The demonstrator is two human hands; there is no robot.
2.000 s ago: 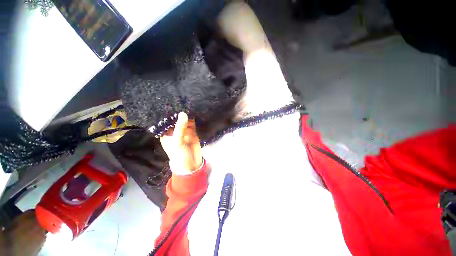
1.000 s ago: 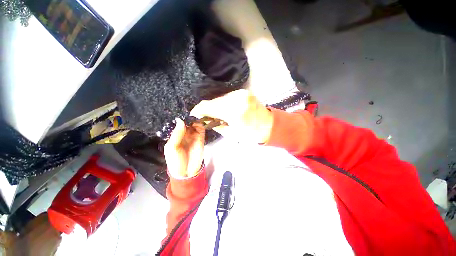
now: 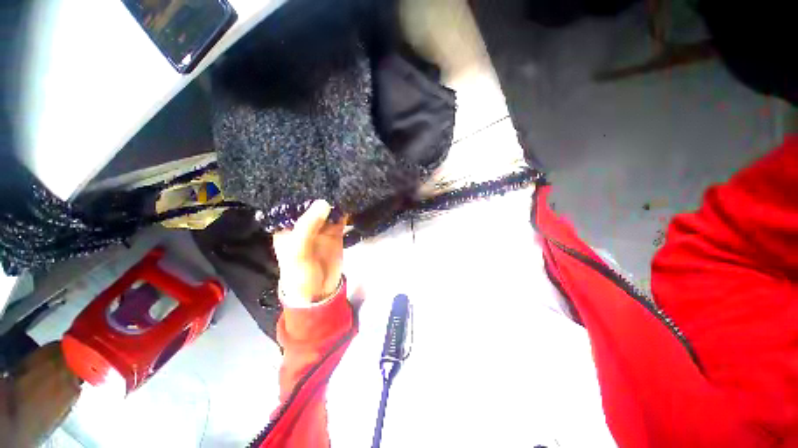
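Note:
A dark speckled, nubby garment piece [image 3: 302, 131] lies over the lap, with a smooth black lining [image 3: 416, 109] at its right side. A shiny black beaded trim [image 3: 477, 189] runs along its near edge, across the lap to the right. My left hand [image 3: 308, 249] pinches the trim and the garment edge between thumb and fingers. My right hand is out of the picture; only the red right sleeve shows at the right. A thin dark line, perhaps thread, crosses the pale leg. No needle can be made out.
A phone [image 3: 188, 26] lies on the white table [image 3: 79, 96] at upper left. Glittery black trim [image 3: 39, 232] hangs at left. An open bag [image 3: 188, 203] with yellowish lining and a red plastic stool [image 3: 140, 319] are below it. A clipped microphone [image 3: 396, 332] hangs at the chest.
A second ago my right hand was at the work beside my left; it has since moved away to the right, out of view. My left hand keeps its pinch.

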